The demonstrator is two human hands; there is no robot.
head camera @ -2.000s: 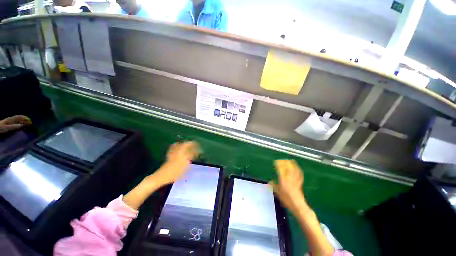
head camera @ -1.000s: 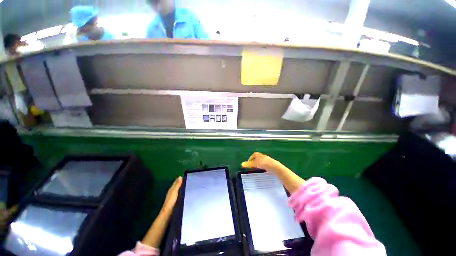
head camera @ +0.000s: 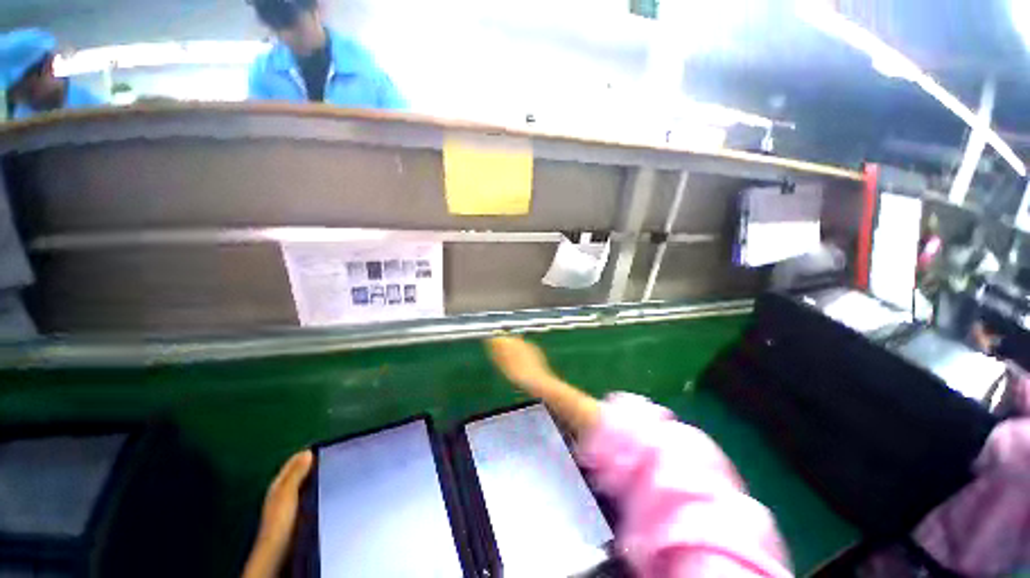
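Observation:
Two tablets with white lit screens lie side by side in a black tray, the left tablet (head camera: 386,502) and the right tablet (head camera: 535,485). My left hand (head camera: 289,497) is at the left tablet's outer edge, cut off by the lower picture edge; its grip is hidden. My right hand (head camera: 522,364) is above the right tablet's top edge, over the green mat (head camera: 678,452). It is blurred, and I cannot tell whether its fingers hold anything.
A black tray with a tablet (head camera: 57,483) stands at the left. A tall black stack (head camera: 841,412) stands at the right. A grey partition (head camera: 147,186) with an instruction sheet (head camera: 367,282) and yellow paper (head camera: 488,175) runs behind. A pink sleeve (head camera: 971,508) shows far right; people in blue are beyond.
The view has turned to the right. My right hand has moved up from the right tablet's top edge. My left hand stays beside the left tablet. The right tablet's striped screen is now plain white.

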